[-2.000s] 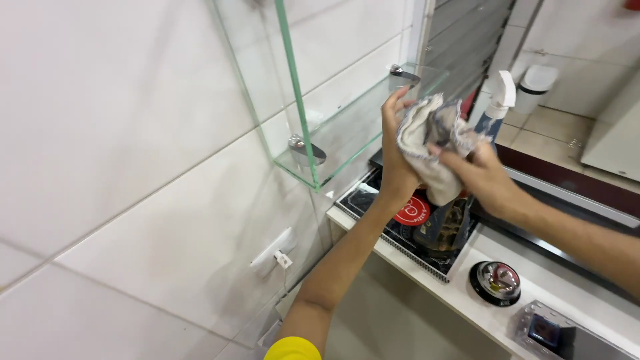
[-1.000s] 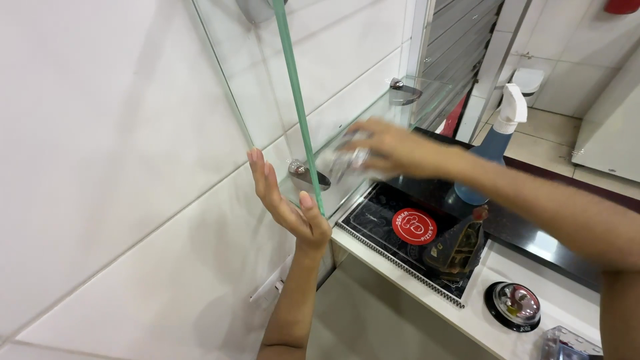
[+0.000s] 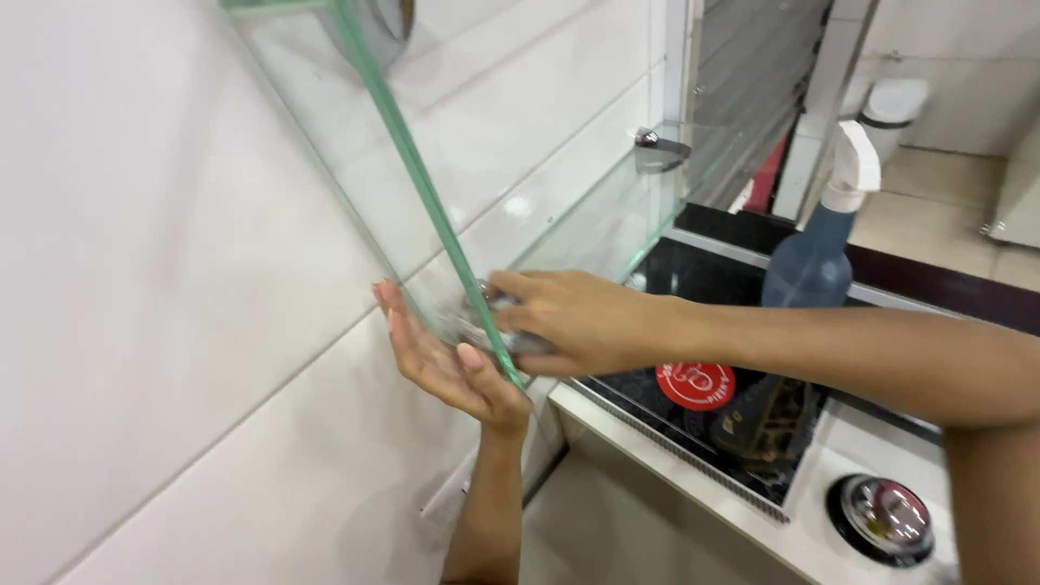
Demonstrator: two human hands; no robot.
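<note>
A glass shelf unit (image 3: 422, 187) with green edges is fixed to the white tiled wall by metal brackets (image 3: 662, 153). My left hand (image 3: 455, 366), palm up with its fingers apart, supports or touches the lower corner of the glass from below and holds nothing else. On the inner side of that corner, my right hand (image 3: 561, 321) presses a blurred, crumpled cloth (image 3: 496, 329) against the lower pane near a bracket. The upright pane's edge crosses in front of the cloth, and my fingers partly hide it.
Right of the shelf, a counter (image 3: 674, 479) carries a black spiral-bound menu (image 3: 617, 398), a blue spray bottle (image 3: 808, 260) with a white nozzle, a dark object (image 3: 772, 422) and a chrome call bell (image 3: 881, 520). A wall switch or socket (image 3: 447, 496) sits below the glass. Beyond stands a white bin (image 3: 894, 106).
Two seconds ago both hands held the cloth over the counter. Since then my left hand has gone to the shelf's lower corner, and my right hand has brought the cloth inside the shelf.
</note>
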